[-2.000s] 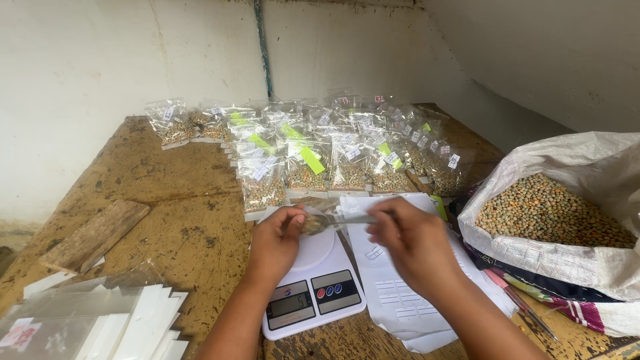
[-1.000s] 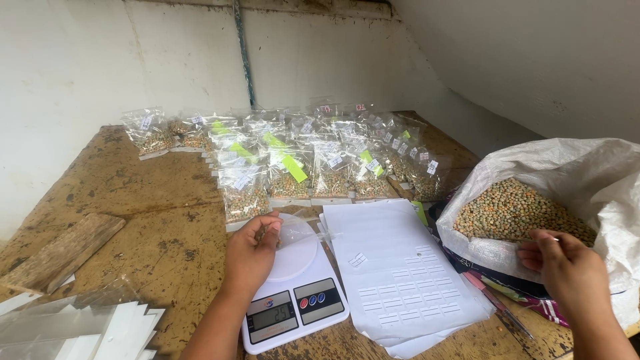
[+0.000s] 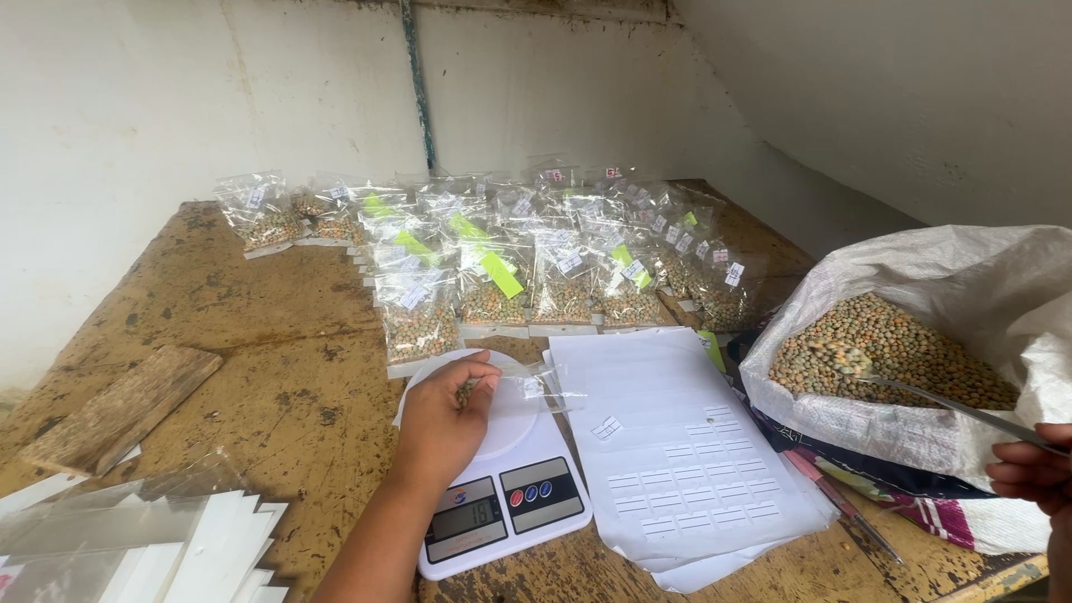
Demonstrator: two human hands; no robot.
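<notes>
Over the round pan of a white digital kitchen scale (image 3: 544, 536), my left hand (image 3: 448, 410) grips a small clear plastic bag (image 3: 536, 383) with some seeds in it. The scale's display is lit. At the right edge, my right hand (image 3: 1034, 469) holds the handle of a metal spoon (image 3: 963, 410). The spoon's bowl lies at the heap of green and orange dried peas (image 3: 930, 352) inside an open white woven sack (image 3: 871, 427). Printed label sheets (image 3: 662, 394) lie between scale and sack, with one loose label (image 3: 606, 428) on top.
Rows of filled clear bags (image 3: 419, 331) stand behind the scale, several with bright green slips (image 3: 501, 275). At the left lie a wooden block (image 3: 126, 410) and a pile of flat plastic bags with white cards (image 3: 209, 544). A pink pen (image 3: 816, 477) lies beside the sack.
Two seconds ago both my hands were together over the scale. My right hand has since moved right to the sack, where the spoon now shows among the peas. My left hand has stayed at the scale.
</notes>
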